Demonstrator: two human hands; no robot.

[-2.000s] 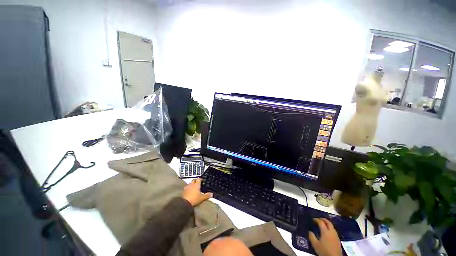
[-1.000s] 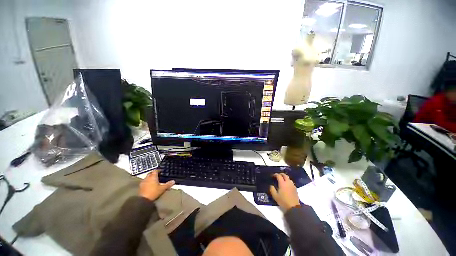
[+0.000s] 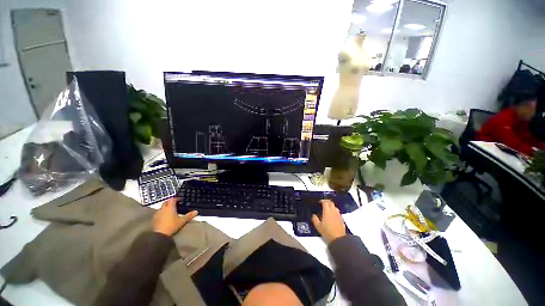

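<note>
The monitor (image 3: 239, 119) shows thin white outlines of pattern pieces on black, with an icon column at its right. My left hand (image 3: 171, 218) rests at the left front corner of the black keyboard (image 3: 239, 200), fingers apart, holding nothing. My right hand (image 3: 327, 220) is on the dark mouse pad (image 3: 303, 229), right of the keyboard. The mouse is hidden or too dark to make out under it. The khaki trousers (image 3: 83, 251) spread over the desk and towards my lap, under my left forearm. Their black lining (image 3: 275, 266) shows in front of me.
A calculator (image 3: 159, 186) and clear plastic bag (image 3: 63, 149) lie left. A jar with green lid (image 3: 343, 164) and a plant (image 3: 406, 143) stand right. A tape measure (image 3: 418, 224), pens and a flat black rectangle (image 3: 443, 263) lie right. A person in red (image 3: 508, 128) sits far right.
The view has turned right, bringing the tape measure and the person in red into view. The screen now shows different outlines, and its small white box is gone. Both hands stay near the keyboard and pad.
</note>
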